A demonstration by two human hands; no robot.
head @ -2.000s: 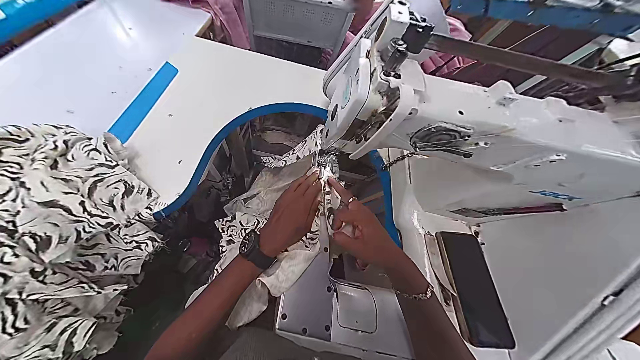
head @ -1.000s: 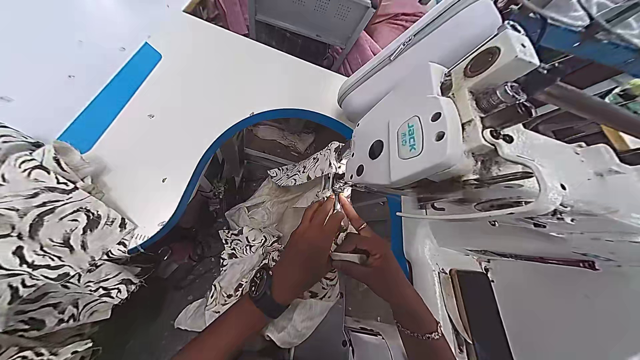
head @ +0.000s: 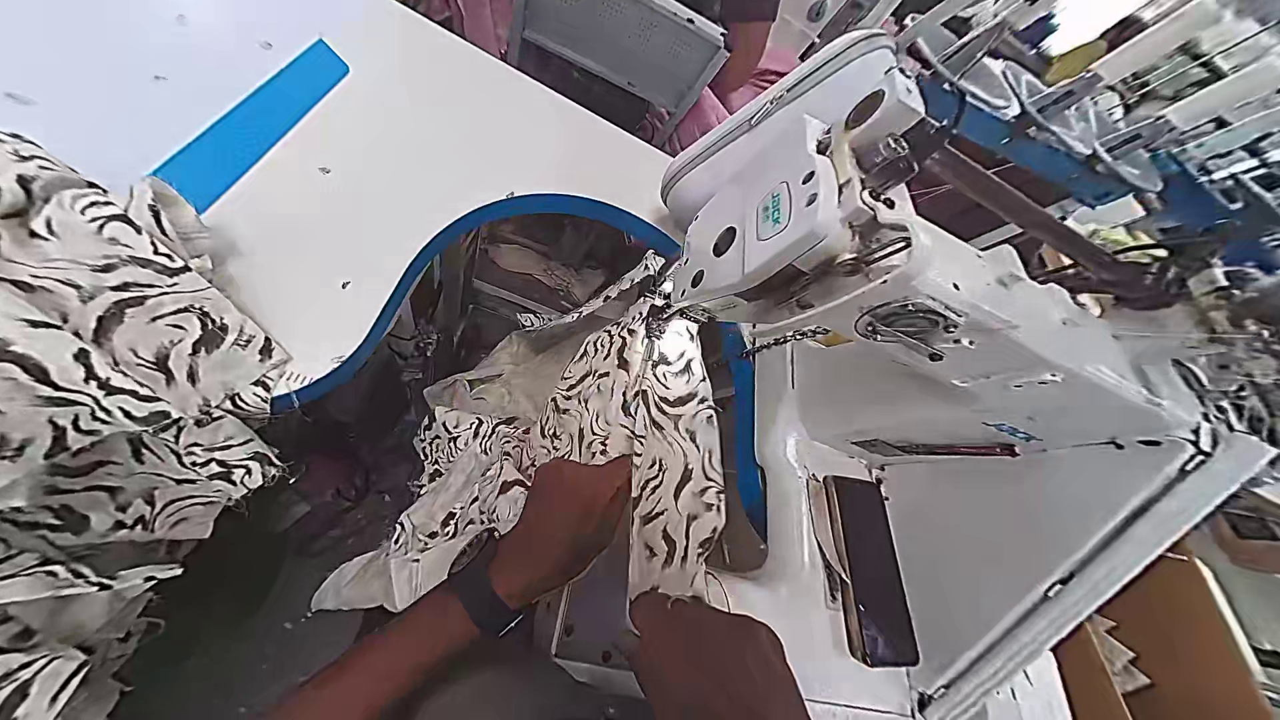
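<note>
A white and black patterned fabric piece (head: 680,440) runs from the needle area of a white Jack sewing machine (head: 790,210) toward me. My left hand (head: 570,520), with a dark watch on its wrist, is closed on the fabric's left edge below the presser foot. Nearer to me, my right hand (head: 705,650) grips the lower end of the same strip; its fingertips are mostly hidden. More of the fabric hangs to the left of my left hand, down over the narrow machine bed (head: 600,620).
A heap of matching fabric (head: 110,380) lies on the left of the white table (head: 420,130), whose curved cutout has blue edging. A dark phone-like object (head: 875,570) rests on the machine's right side. Another person's arm (head: 745,50) shows behind, and a cardboard box (head: 1160,640) stands lower right.
Both hands have moved from close by the needle toward me, and the right is now lower than the left. The fabric strip between needle and hands is now laid out in view. The view has shifted.
</note>
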